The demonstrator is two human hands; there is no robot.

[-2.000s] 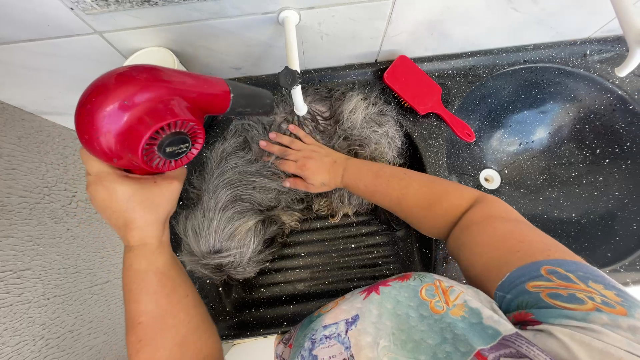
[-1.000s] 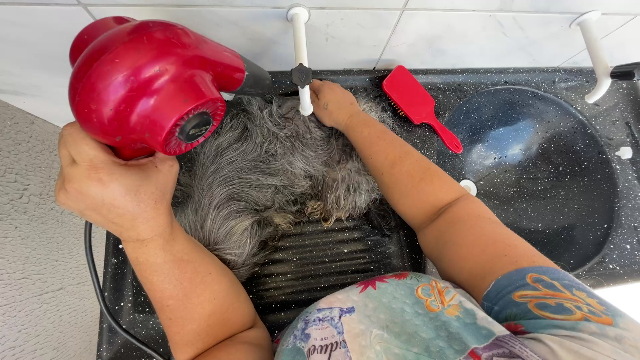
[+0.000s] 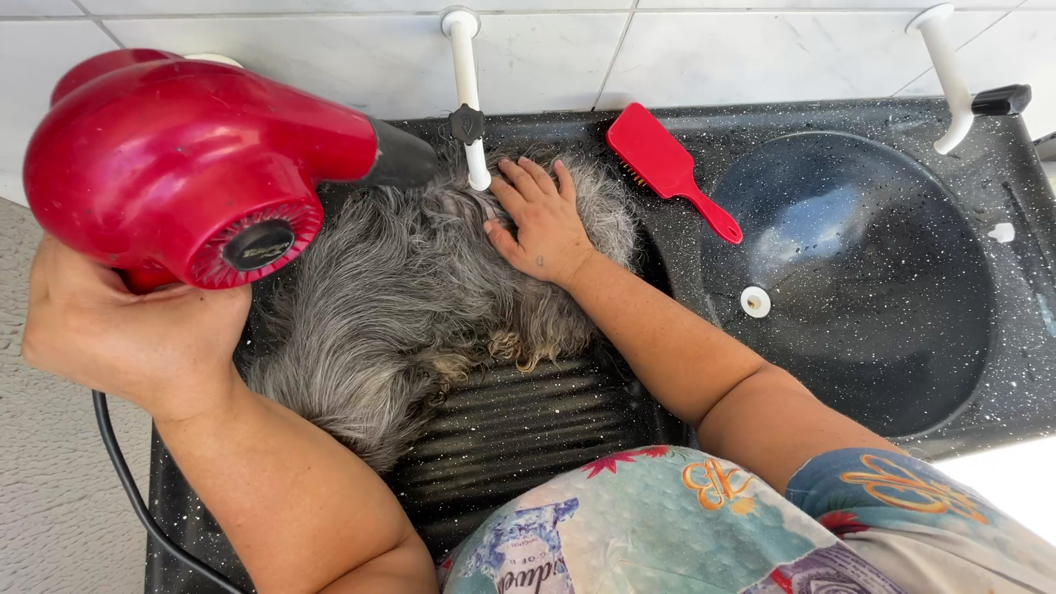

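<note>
My left hand [image 3: 136,326] is closed around the handle of a red hair dryer [image 3: 190,157], whose black nozzle points right over the fur. A grey, long-haired animal, apparently a dog [image 3: 388,289], lies in the ribbed black basin [image 3: 503,445]; its face cannot be made out. Flat on its fur, just right of the white tap's spout, rests my right hand [image 3: 540,219] with its fingers spread. A red paddle brush [image 3: 656,153] lies bristles down on the sink's back ledge, right of the animal.
A white tap [image 3: 466,82] with a black knob reaches over the animal. To the right is a round black bowl [image 3: 858,330] with a white drain fitting [image 3: 755,302], and a second white tap [image 3: 945,82] behind it. The dryer's black cord [image 3: 128,478] hangs at the left.
My right hand was behind the tap's spout a second ago, its fingers hidden; now it lies spread on the fur right of the spout. The dryer stays in my left hand.
</note>
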